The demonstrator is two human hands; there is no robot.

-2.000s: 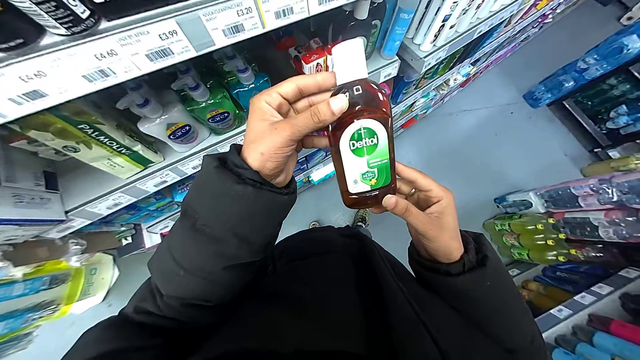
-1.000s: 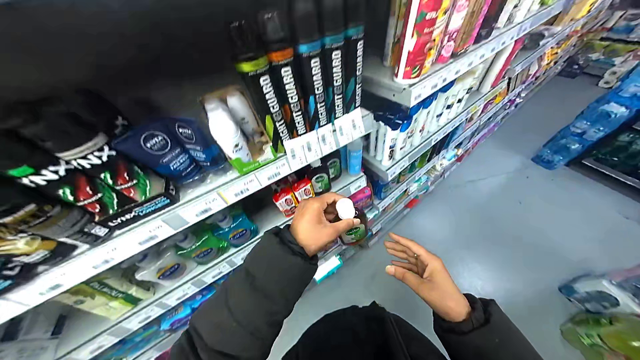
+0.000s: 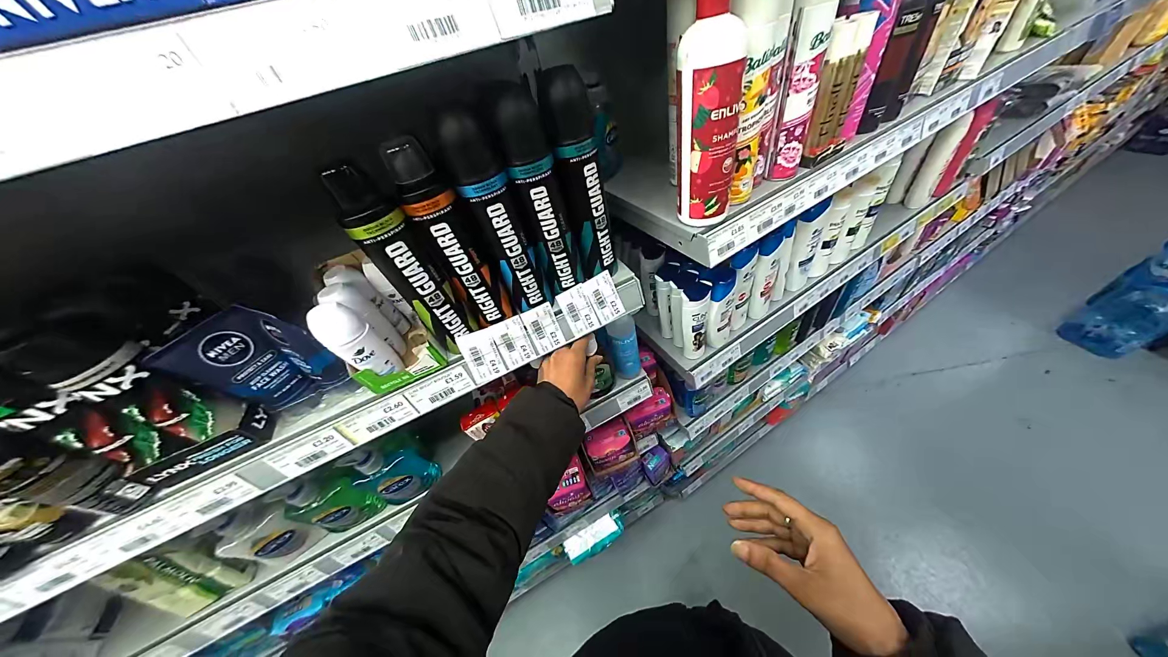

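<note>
My left hand [image 3: 570,372] reaches onto the lower shelf, just under the price-label strip [image 3: 538,328]. Its fingers are mostly hidden by the shelf edge, and a small white part, perhaps a bottle cap, shows beside them. Whether it still grips the Dettol bottle cannot be made out. Close by on that shelf stand a blue bottle [image 3: 623,347] and red boxes [image 3: 481,420]. Above the hand, black Right Guard deodorant cans [image 3: 502,228] lean in a row. My right hand [image 3: 803,552] is held over the grey floor, fingers apart, with a ring on one finger and nothing in it.
Dove roll-ons [image 3: 356,333] and Nivea Men tubes [image 3: 237,351] sit left of the cans. Handwash bottles [image 3: 338,502] stand below. Shampoo bottles [image 3: 712,119] line the shelves at right, above pink packs [image 3: 610,444]. Wrapped blue bottles [image 3: 1118,306] rest across the aisle.
Both hands held the Dettol bottle at first; my right hand let go and moved away. My left hand carried the bottle toward the lower shelf and is now partly behind its edge. The view has shifted.
</note>
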